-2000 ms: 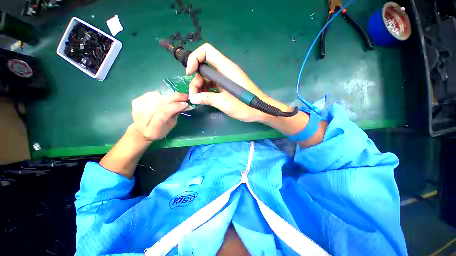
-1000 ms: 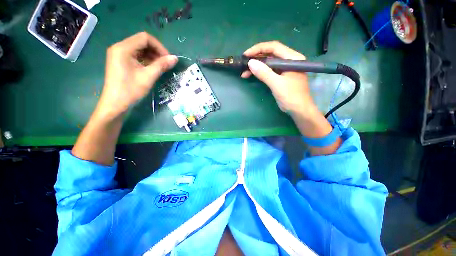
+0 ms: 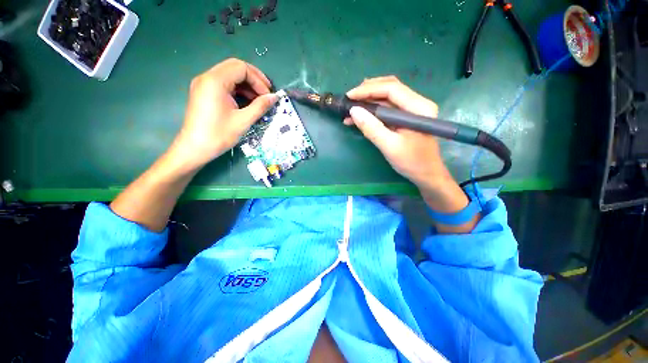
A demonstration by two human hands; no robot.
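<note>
The circuit board lies on the green mat with its crowded face up, a white and a yellow connector at its near edge. My right hand holds the soldering iron like a pen, its tip pointing left at the board's far corner. A wisp of smoke rises near the tip. My left hand is at the same corner, thumb and finger pinched; it covers part of the board's left side. What the fingers pinch is too small to tell, though a thin strand showed there earlier.
White parts tray full of black pieces is upper left. Small black components lie at the far side. Nippers and a blue spool are upper right. A black bin is far right. The iron's cord loops by my right wrist.
The board was in my hands and now lies face up on the mat. Since the last frame, my left hand has moved right to its far corner, and smoke has appeared by the iron tip.
</note>
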